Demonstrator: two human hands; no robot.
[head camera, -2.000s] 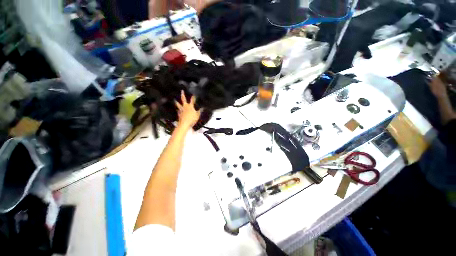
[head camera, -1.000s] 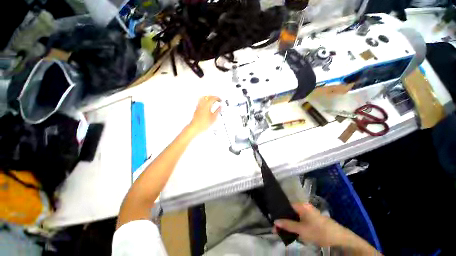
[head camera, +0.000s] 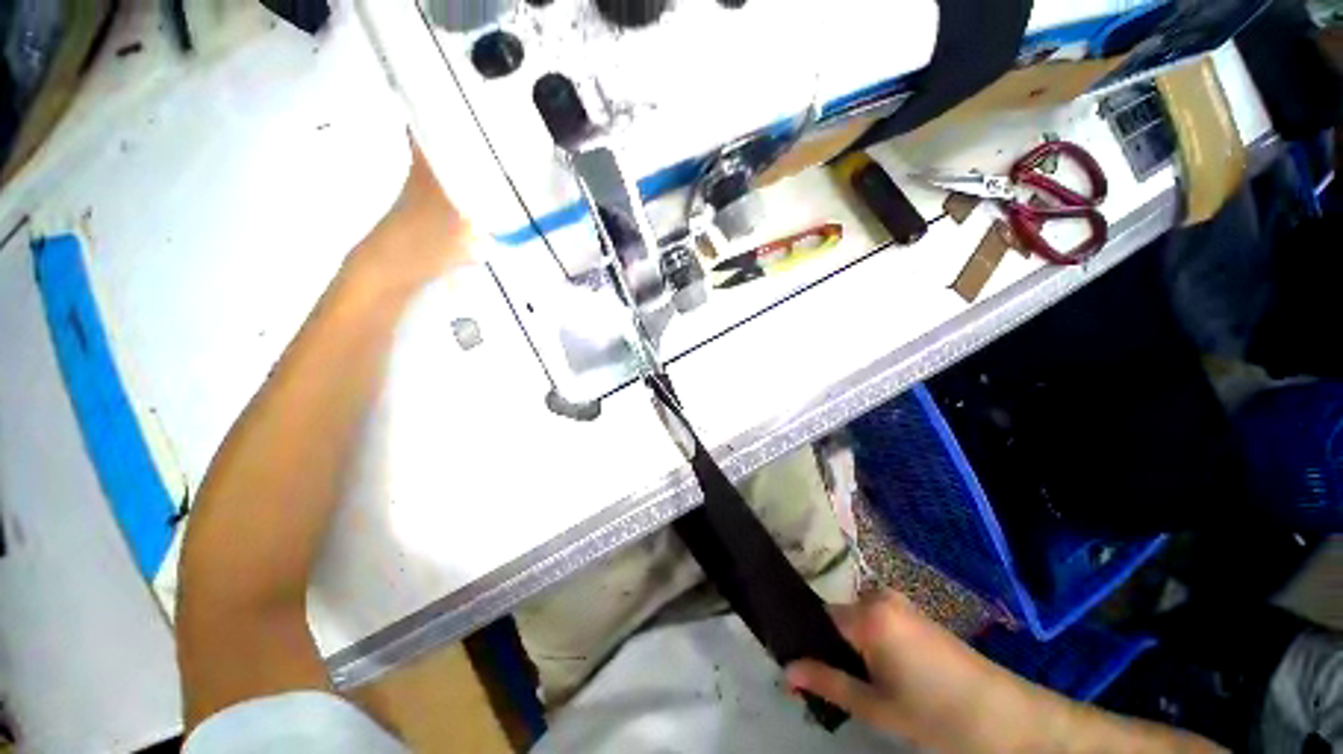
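A long black fabric strip (head camera: 747, 561) runs from my lap up to the folder (head camera: 658, 392) at the table edge, narrowing there in front of the needle area. My right hand (head camera: 884, 659) holds the strip's lower part over my lap. My left hand (head camera: 438, 209) is at the left side of the white sewing machine head (head camera: 707, 59); its fingers are hidden behind the head, so its grip does not show. The presser foot area (head camera: 648, 280) is above the needle plate (head camera: 582, 332).
Right of the needle lie yellow-red snips (head camera: 781, 256), a black-handled tool (head camera: 884, 201) and scissors with dark red handles (head camera: 1056, 206). A black cloth band (head camera: 972, 59) drapes over the head. Blue tape (head camera: 100, 398) is at left. A blue crate (head camera: 943, 486) stands below the table.
The view has moved closer to the needle area. My left hand has gone from the open table to behind the machine head. My right hand still holds the strip.
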